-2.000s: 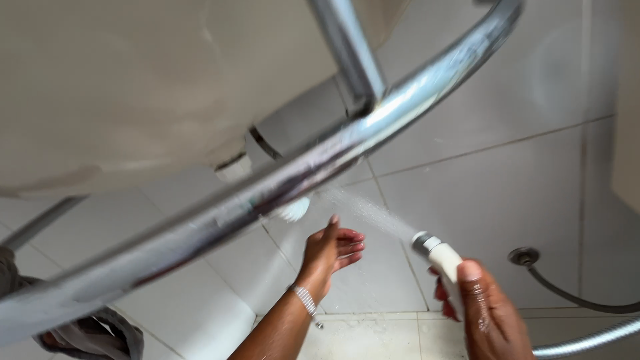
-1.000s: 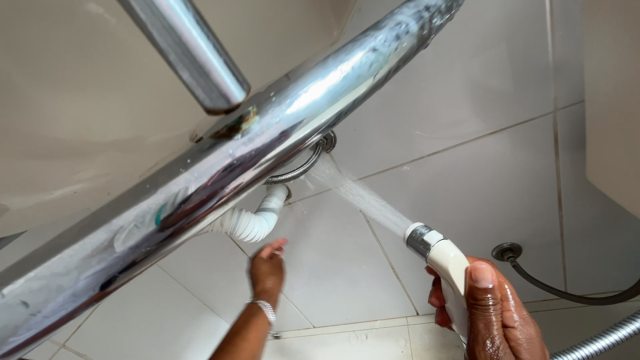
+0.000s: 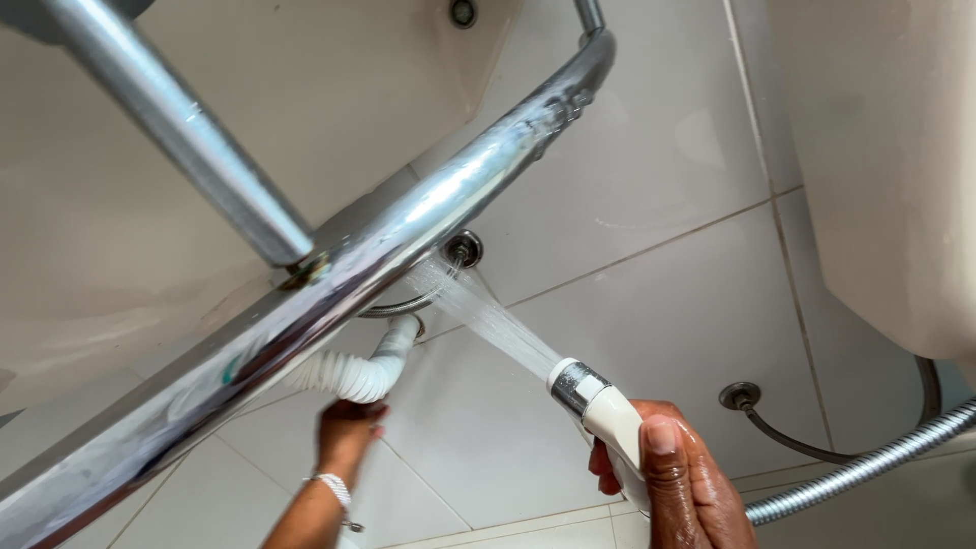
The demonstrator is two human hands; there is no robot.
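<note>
My right hand (image 3: 675, 465), wet, grips a white hand-held bidet sprayer (image 3: 610, 415) with a chrome collar. A jet of water leaves its head toward the underside of a chrome rail (image 3: 427, 206) and a braided supply hose (image 3: 404, 306). My left hand (image 3: 351, 431), with a white bracelet at the wrist, is at the underside of a white corrugated drain pipe (image 3: 354, 375); its fingers are partly hidden, so whether they grip the pipe is unclear. The pipe runs to the wall behind the rail.
The beige basin (image 3: 191, 122) fills the upper left. A chrome post (image 3: 183, 130) meets the rail. Beige ceramic ware (image 3: 884, 168) stands at right, above a wall fitting (image 3: 740, 396) with a thin hose. The sprayer's metal hose (image 3: 869, 457) crosses the lower right. Pale tiles (image 3: 656, 328) lie behind.
My left hand, apart from the corrugated pipe a second ago, is now at its underside. The sprayer stays in my right hand with water flowing. The view has shifted.
</note>
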